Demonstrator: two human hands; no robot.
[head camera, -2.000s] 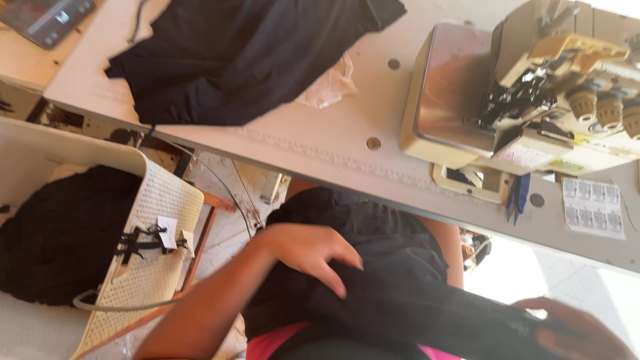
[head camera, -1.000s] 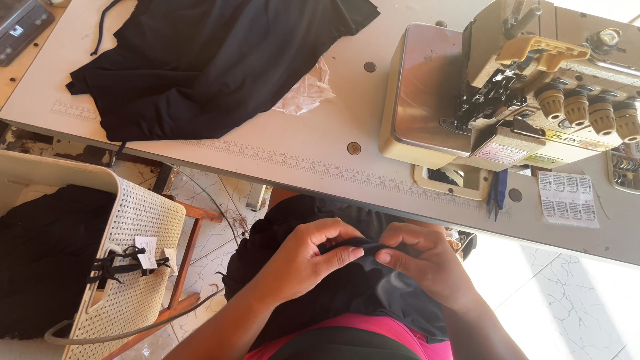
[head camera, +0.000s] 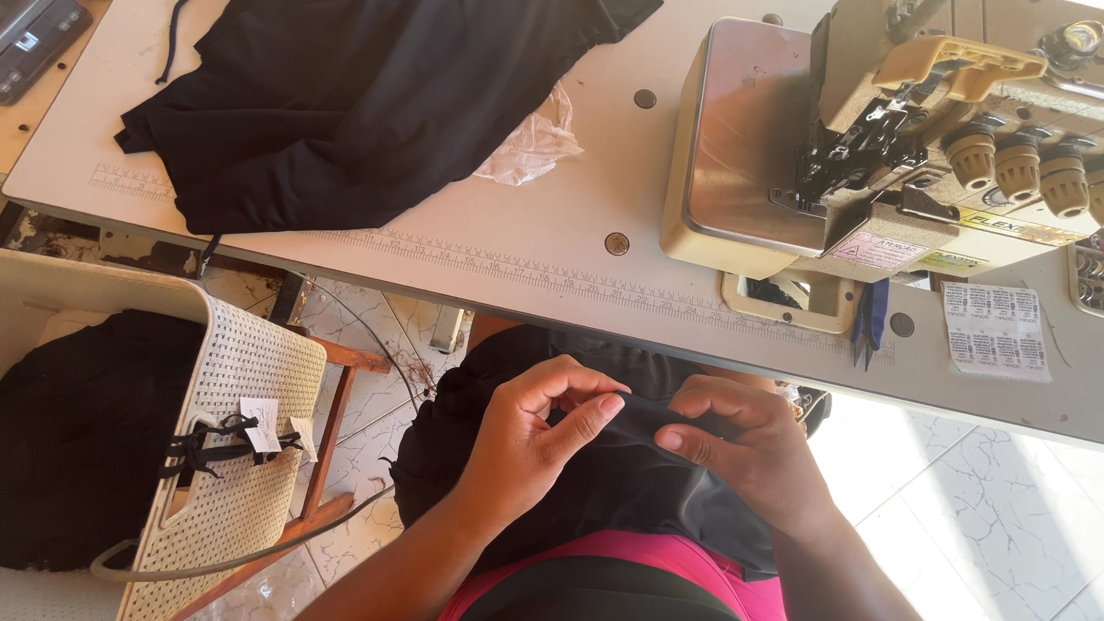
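Observation:
Black fabric (head camera: 604, 483) lies over my lap, below the table's front edge. My left hand (head camera: 552, 431) pinches an edge of it between thumb and fingers. A short way to the right, my right hand (head camera: 733, 440) grips the same edge, its thumb on top. A narrow stretch of the cloth runs between the two hands. On the table above lies a larger black garment (head camera: 345, 112), with crumpled pale paper or fabric (head camera: 539, 142) beside it. An overlock sewing machine (head camera: 906, 138) stands at the right of the table.
Blue thread snips (head camera: 870, 323) and a sheet of printed labels (head camera: 996, 332) lie by the machine. A ruler scale (head camera: 535, 274) runs along the table's front. At the left, a perforated plastic basket (head camera: 250, 388) holds black cloth (head camera: 95, 440). A dark case (head camera: 39, 43) sits top left.
Two seconds ago my hands were far apart on the black fabric, the right one out to the right. They came together by one second ago and still hold the cloth's edge.

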